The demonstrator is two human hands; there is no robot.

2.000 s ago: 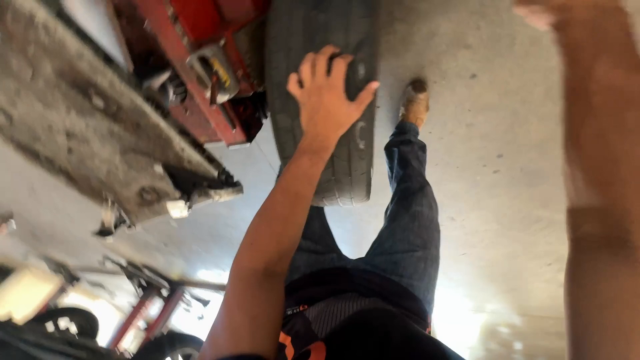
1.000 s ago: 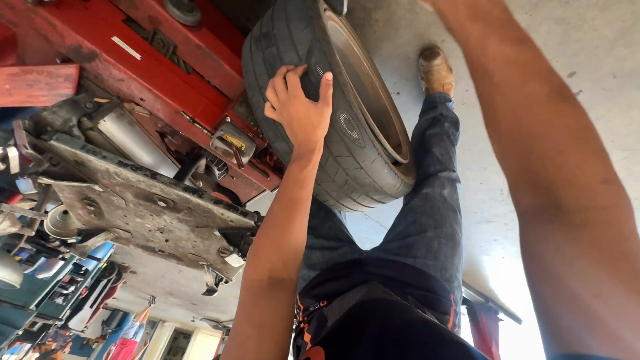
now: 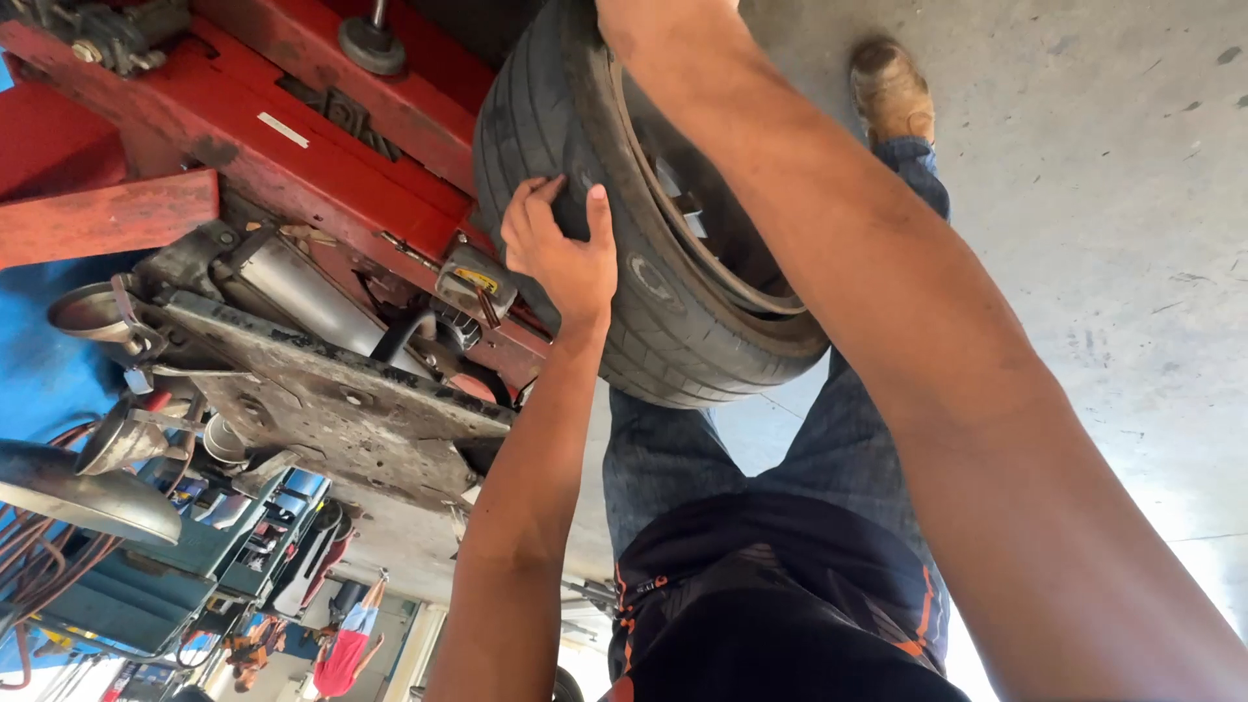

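Note:
A car wheel with a black rubber tire [image 3: 653, 283] stands on edge, tilted, in front of my legs, and its metal rim [image 3: 726, 273] faces right. On the tread and shoulder of the tire lies my left hand [image 3: 565, 249], fingers spread and thumb up. My right forearm crosses over the rim toward the top of the wheel. Only part of my right hand [image 3: 673, 15] shows at the top edge of the view; its fingers are hidden, so its hold cannot be seen.
Left of the wheel is a red metal machine frame [image 3: 322, 185] with a worn metal plate [image 3: 331, 409] beside it. Hose coils [image 3: 58, 546] and teal shelving [image 3: 136, 595] show at lower left, people [image 3: 346, 648] farther off. My boot [image 3: 889, 93] rests on the concrete floor [image 3: 1092, 214].
The wheel has turned and tilted, so its rim now shows; two seconds ago mostly tread was visible. My right arm has come in across the wheel. The view has shifted.

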